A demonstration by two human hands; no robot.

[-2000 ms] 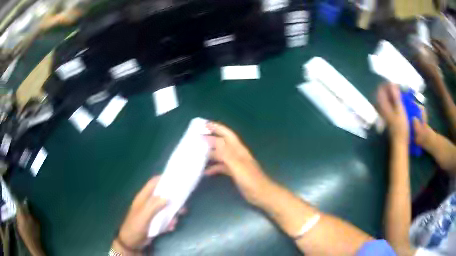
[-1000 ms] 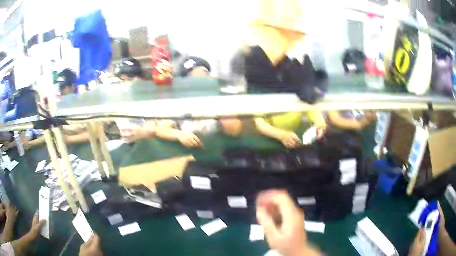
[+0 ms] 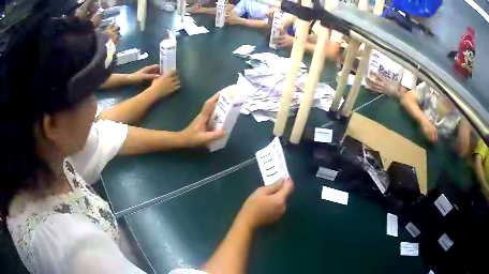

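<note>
Neither of my hands is in the picture. Nearest in front of me, a neighbour in a white top holds a white unit carton (image 3: 226, 119) upright and slightly tilted in one hand. The neighbour's other hand holds up a small white printed leaflet (image 3: 271, 162) by its lower edge, over the dark green table (image 3: 182, 225). Small white slips (image 3: 334, 195) lie on the table to the right, beside black boxes (image 3: 403, 182) with white labels.
A heap of white leaflets (image 3: 268, 80) lies behind pale posts (image 3: 313, 80). A tan cardboard sheet (image 3: 394, 140) lies beyond the black boxes. Other people sit around the table holding white cartons (image 3: 168, 54). A rail crosses the upper right. The neighbour's head fills the left side.
The view has swung left toward the neighbour. The hand raised at the lower middle has left the picture. The white carton I held two seconds ago is out of view.
</note>
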